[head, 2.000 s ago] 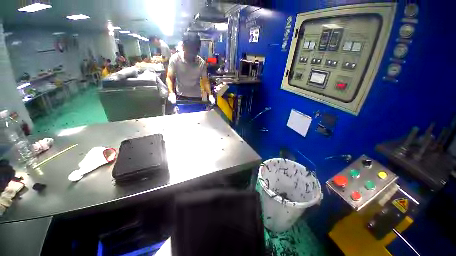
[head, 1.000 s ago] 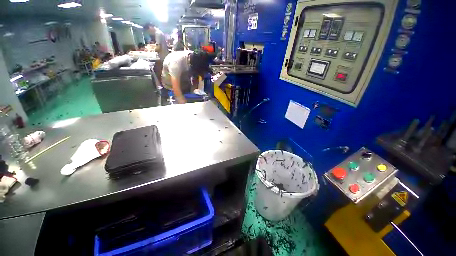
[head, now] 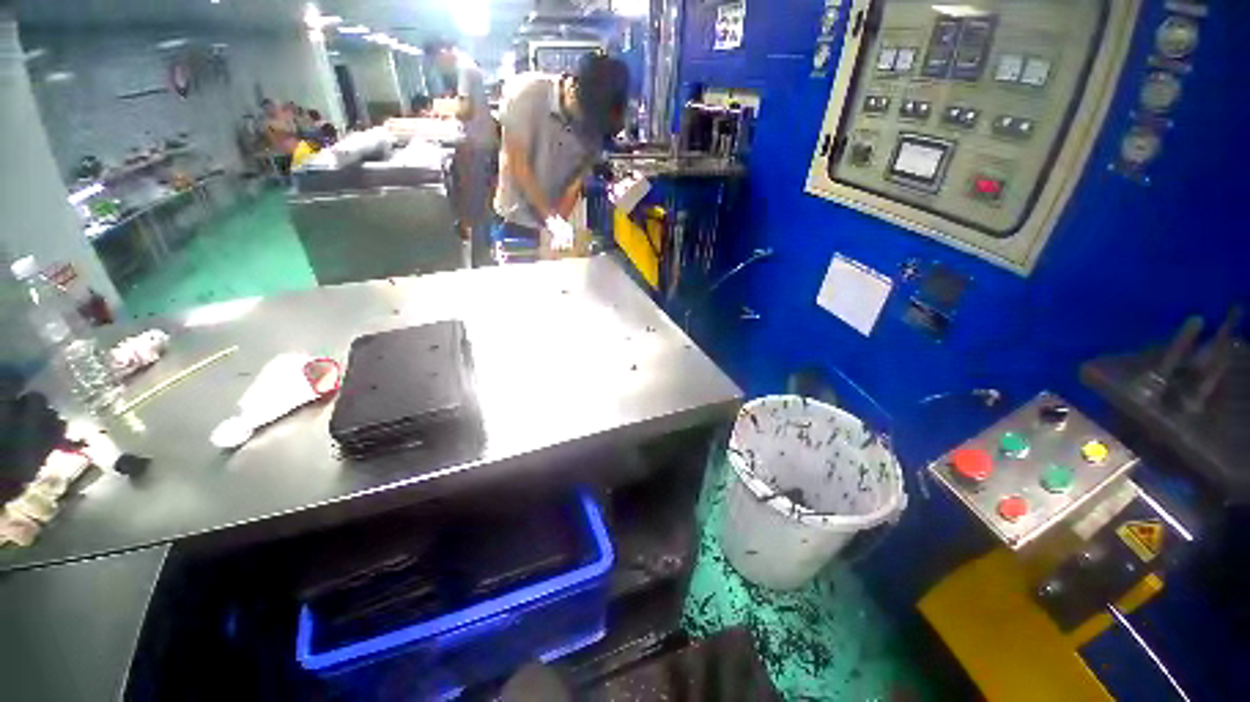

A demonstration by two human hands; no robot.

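A stack of flat black moulded rubber parts point(head: 402, 380) lies on the steel bench point(head: 548, 322). A white work glove with a red cuff point(head: 284, 395) lies left of it. Under the bench an open blue crate point(head: 466, 624) holds black parts. A dark, flat, rectangular thing point(head: 706, 672) shows at the bottom edge, cut off, with a dark rounded shape left of it; I cannot tell what they are. Neither of my hands can be made out.
A whitish scrap bucket point(head: 809, 501) with black strips stands right of the bench; scraps litter the green floor. The press control box point(head: 1035, 466) and blue press point(head: 781, 316) are on the right. A clear bottle point(head: 69, 343) and thin stick point(head: 178, 380) are on the left. A person point(head: 548, 158) bends beyond the bench.
The large black rectangle blurred at bottom centre two seconds ago has gone from there, uncovering the crate. The view has shifted. The person beyond bent down, then rose partway.
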